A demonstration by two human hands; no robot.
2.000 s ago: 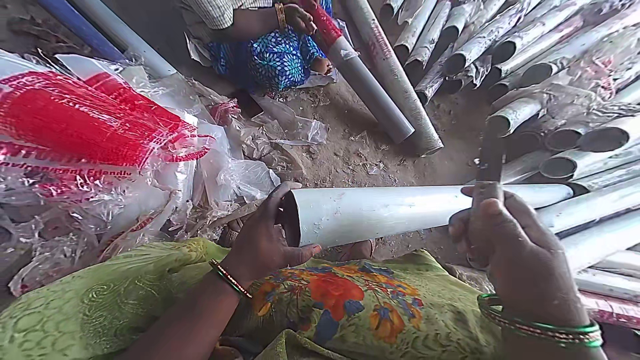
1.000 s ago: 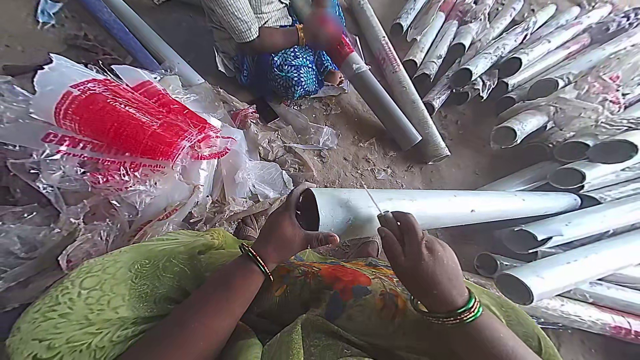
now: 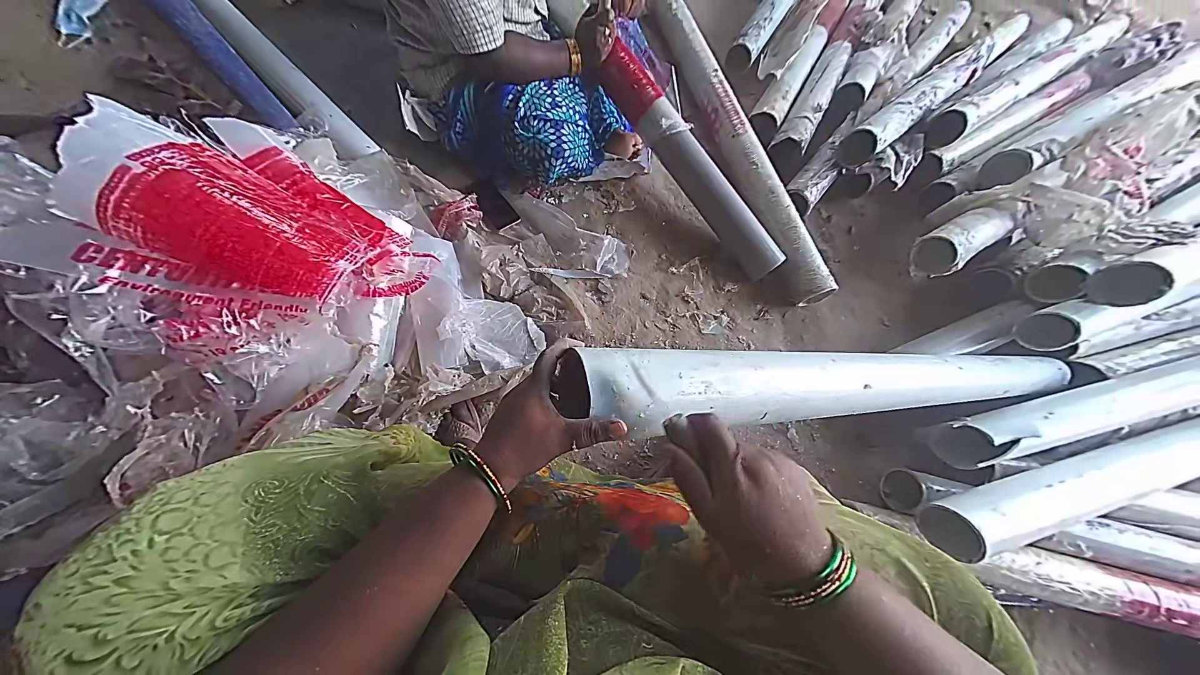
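A pale grey plastic pipe (image 3: 806, 382) lies across in front of me, its hollow end toward the left. My left hand (image 3: 544, 412) grips that end, with fingers at the far rim and the thumb on the near side. Just below the pipe's near side, my right hand (image 3: 741, 487) is closed around a small tool, of which only a bit shows by the fingertips. Whether the tool touches the pipe cannot be told. Green patterned cloth (image 3: 244, 525) covers my lap under both forearms.
Many pipes (image 3: 1059, 483) lie piled at the right. Crumpled clear and red printed plastic film (image 3: 225, 220) is heaped at the left. Ahead, another person (image 3: 525, 112) sits holding a grey pipe with a red wrap (image 3: 717, 197). Blue and grey pipes (image 3: 281, 84) lie at the upper left.
My right hand, raised over the pipe two seconds ago with a blade upright, has come down and left to its near side near the hollow end. My left hand keeps hold of the pipe end.
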